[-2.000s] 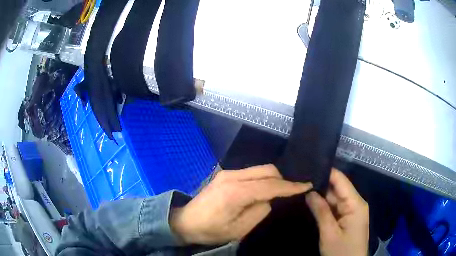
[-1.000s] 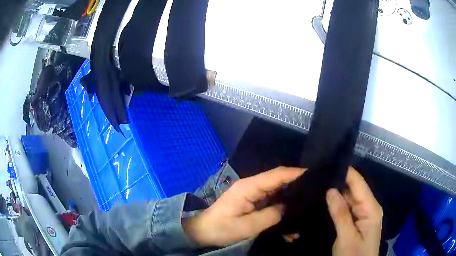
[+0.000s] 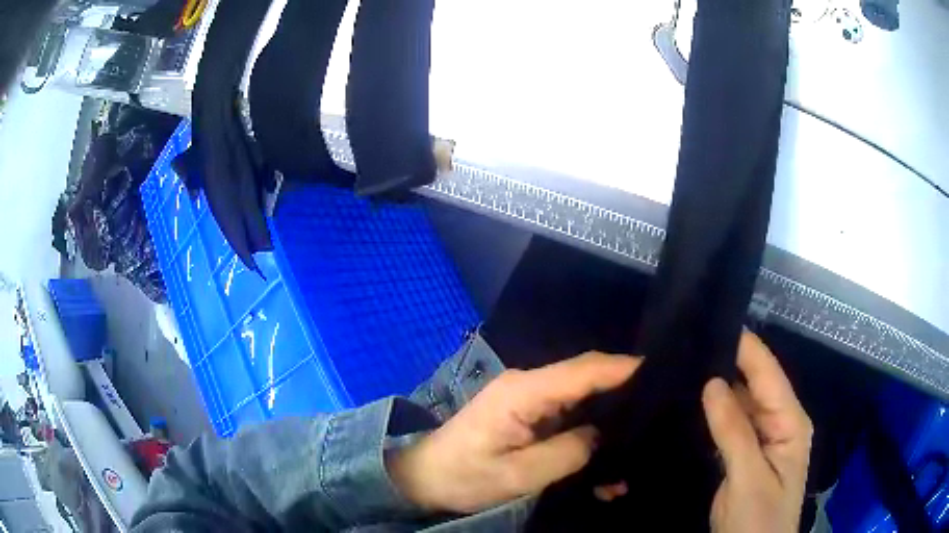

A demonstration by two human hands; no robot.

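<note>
A long black fabric strip (image 3: 728, 156) runs from the top edge of the picture down over the white table and its front edge to my hands. My left hand (image 3: 499, 437) holds the strip's left edge between thumb and fingers, with a fingertip showing below against the dark cloth. My right hand (image 3: 765, 442) pinches the strip's right edge. The strip's lower end is lost in the dark cloth around it. Three similar dark strips (image 3: 390, 104) lie side by side at the upper left and hang over the table edge.
A ruler (image 3: 552, 213) runs along the table's front edge. A blue plastic crate (image 3: 250, 323) stands below the table at left, with a dark crumpled bundle (image 3: 120, 203) beside it. More blue plastic (image 3: 926, 416) shows at lower right. Orange-yellow loops (image 3: 193, 13) show at upper left.
My hands have shifted to the right and slightly apart along the strip's edges. My left fingers have moved off the strip's front to its left edge. The view has shifted slightly.
</note>
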